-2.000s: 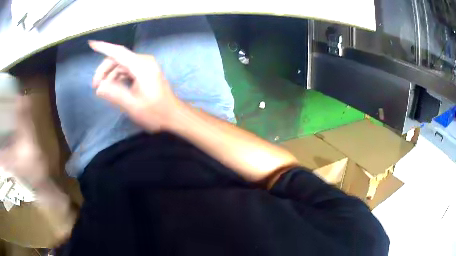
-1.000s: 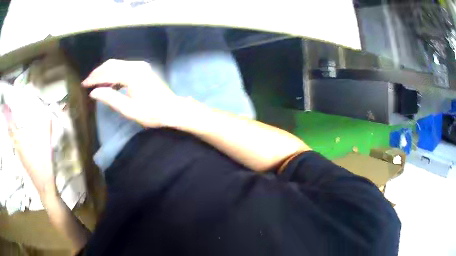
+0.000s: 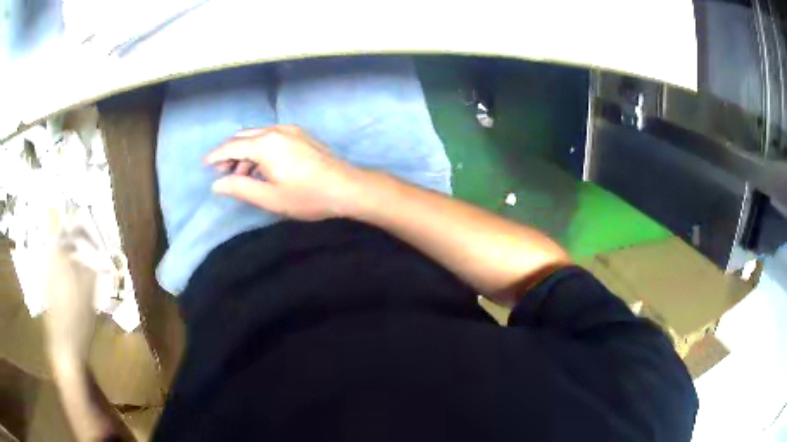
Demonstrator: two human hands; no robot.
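My right hand [image 3: 280,173] hovers over my lap, above the light blue jeans, with its fingers loosely curled and nothing visible in it. My left hand [image 3: 73,259] is blurred and reaches down over the loose white pieces [image 3: 60,177] in the carton at the left. Its fingers blend into the white pieces, so whether it holds one cannot be told. The cardboard carton [image 3: 138,207] stands beside my leg, and its tall wall shows.
The white tabletop [image 3: 388,30] crosses the top, with a thin dark line [image 3: 160,30] at its left. An open brown carton [image 3: 677,280] lies at right on the green floor [image 3: 604,220]. A dark metal cabinet [image 3: 660,164] stands behind it. Small white scraps lie on the floor.
My left hand has moved lower over the loose white pieces. My right hand has shifted right and slightly down over my lap. The view has also shifted.
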